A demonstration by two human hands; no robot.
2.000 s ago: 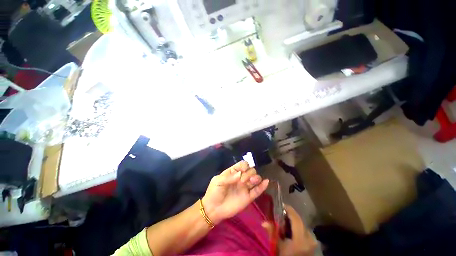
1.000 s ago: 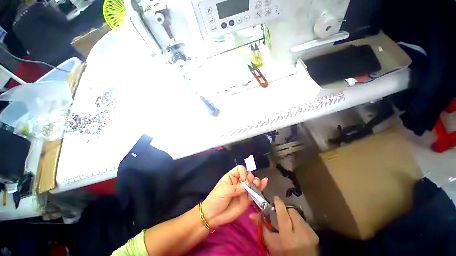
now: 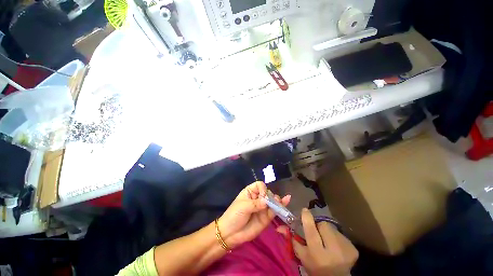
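My right hand (image 3: 327, 245) holds the scissors (image 3: 281, 210) by their red and dark handles, over the pink cloth on my lap. The silver blades point up and left, their tips at my left fingertips. My left hand (image 3: 246, 213) is pinched at the blade tips; a tiny piece may be between the fingertips, but it is too small to make out. A dark garment (image 3: 178, 188) with a small pale mark near one corner lies over the table edge and hangs down to my left.
The white table (image 3: 178, 129) bears a heap of tiny metal bits (image 3: 94, 126), a screwdriver-like tool (image 3: 222, 111), red snips (image 3: 277, 77) and yellow snips (image 3: 275, 55). The sewing machine (image 3: 254, 16) stands behind. An open box (image 3: 421, 51) is at right, a cardboard box (image 3: 394, 194) below.
The scissors, pointing upward two seconds ago, have tilted left and their blades have come to my left fingertips. Since one second ago, my right hand has shifted slightly right and its grip on the handles has changed.
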